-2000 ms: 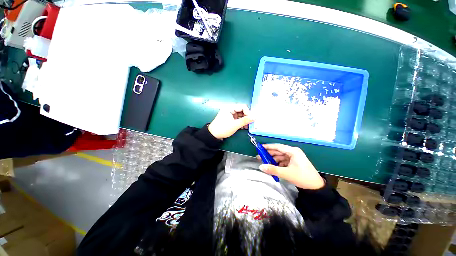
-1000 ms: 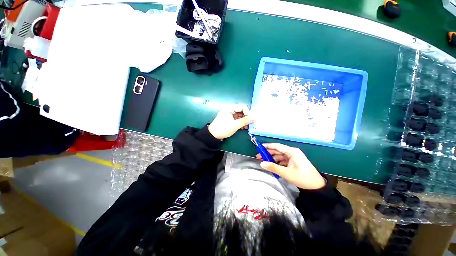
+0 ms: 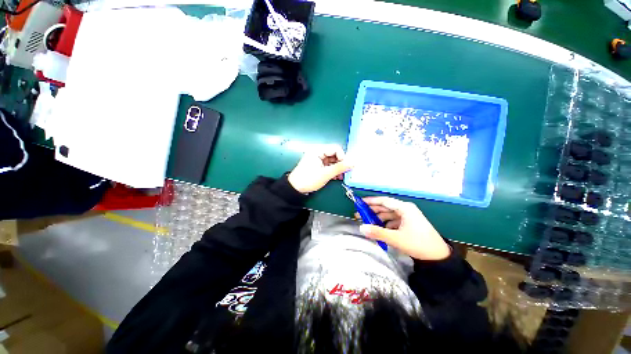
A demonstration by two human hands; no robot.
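Observation:
My right hand [image 3: 407,228] holds the blue-handled side cutters [image 3: 369,220], their metal tips pointing up and left toward my left hand. My left hand [image 3: 317,171] is at the near left corner of the blue parts bin [image 3: 497,153], thumb and fingers pinched together. Whether it holds a small part is too small to tell. Small white parts [image 3: 422,155] lie scattered over the bin's bottom, thickest toward the near left side.
A smartphone [image 3: 196,143] and a white sheet [image 3: 117,90] lie left. The black tool holder [image 3: 279,29] and a black bundle [image 3: 281,81] stand behind. A blister tray [image 3: 580,200] with black parts lies right. Black-and-orange units [image 3: 528,10] sit on the far belt [image 3: 477,12].
The black-and-orange units on the far belt have moved left, and a second one has come into view at the right. My hands and the cutters have barely moved.

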